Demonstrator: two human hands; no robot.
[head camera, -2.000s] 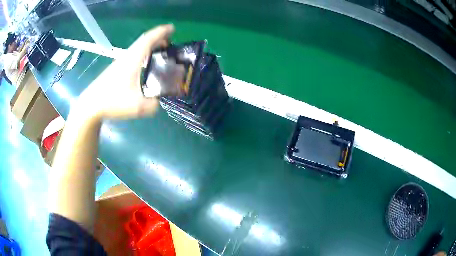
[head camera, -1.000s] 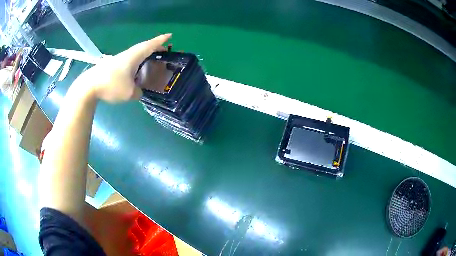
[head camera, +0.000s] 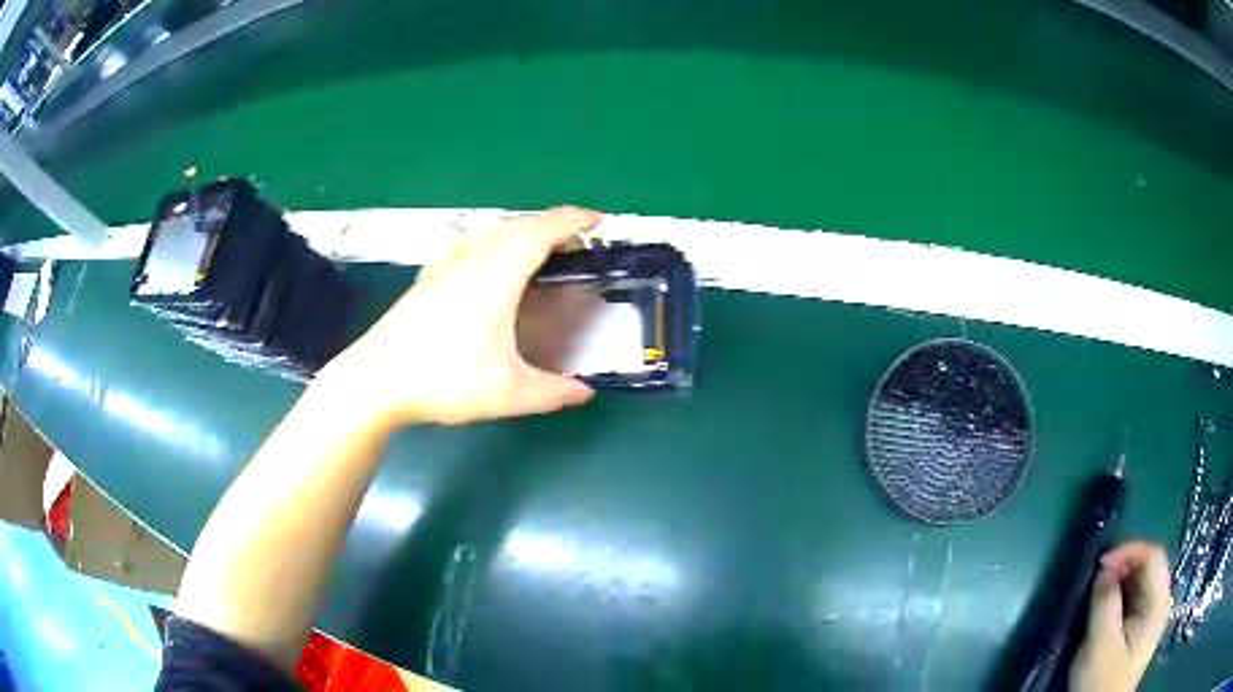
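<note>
My left hand (head camera: 467, 325) holds a black display unit (head camera: 622, 338) by its left end, thumb at the near edge and fingers at the far edge. The unit lies near the white line, silver back up, with an orange flex strip at its right end. Whether another unit is under it cannot be told. My right hand (head camera: 1129, 608) is at the lower right, partly cut off by the bottom edge, with fingers against the black electric screwdriver (head camera: 1075, 575). The screwdriver's thin bit points away from me. The round screw tray (head camera: 949, 430), partly heaped with dark screws, lies between the unit and the screwdriver.
A tall stack of display units (head camera: 250, 277) stands at the left, leaning. A pile of thin brackets (head camera: 1201, 541) lies at the far right. The white line (head camera: 838, 270) runs along the green bench's far side. Boxes with red contents (head camera: 354, 665) are below the near edge.
My left hand has left the stack and moved right to the display unit, taking hold of it. The view has turned right, so more of my right hand, the screwdriver and the bracket pile show.
</note>
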